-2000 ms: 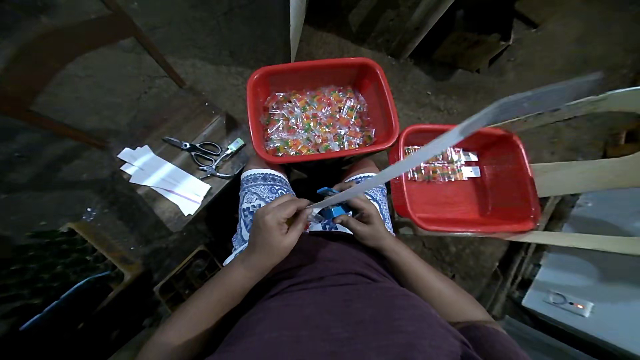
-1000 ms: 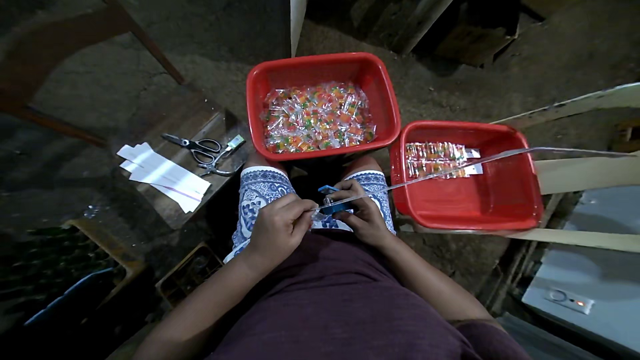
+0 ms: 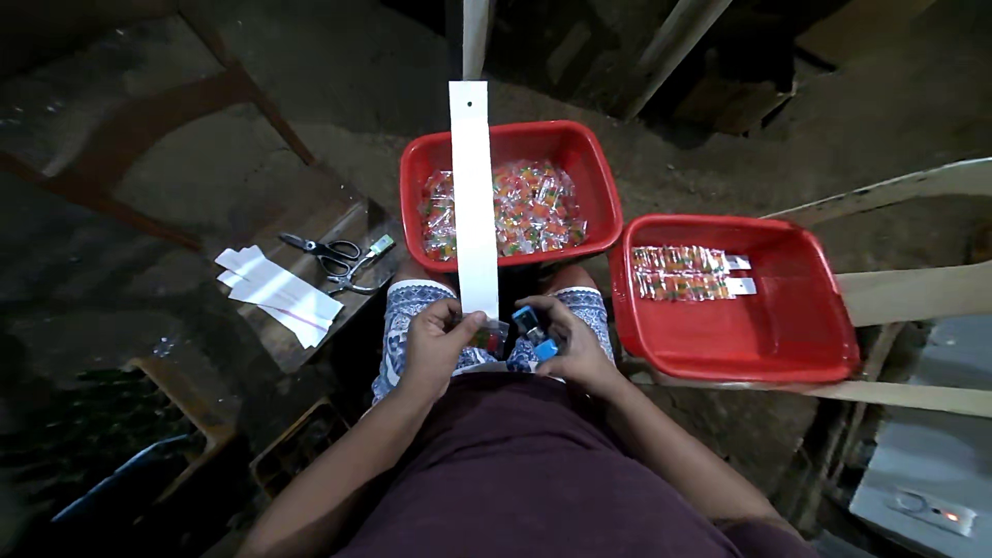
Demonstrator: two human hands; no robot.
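My left hand (image 3: 442, 341) pinches the near end of a long white card strip (image 3: 476, 209), which has a hole at its far end and reaches over a red plastic basin (image 3: 608, 186). A small clear candy packet (image 3: 491, 338) lies at the strip's near end, by my left thumb. Just right of it, my right hand (image 3: 573, 345) holds a small blue stapler (image 3: 535, 333), apart from the strip. Many wrapped candies (image 3: 542, 205) fill the bottom of that basin. In a second red basin (image 3: 736, 372) lie strips covered with candy packets (image 3: 682, 273), their white ends showing.
On a wooden stool (image 3: 271, 329) at the left are blank white card strips (image 3: 283, 298), scissors (image 3: 322, 252) and another metal hand tool (image 3: 353, 275). A wooden chair (image 3: 163, 116) stands beyond. At the lower right, a power strip (image 3: 930, 511) with a lit red light lies on a pale surface.
The strip pointed right, across the second basin; now it points away from me over the first basin, its flat face up. My right hand with the stapler has parted from my left hand.
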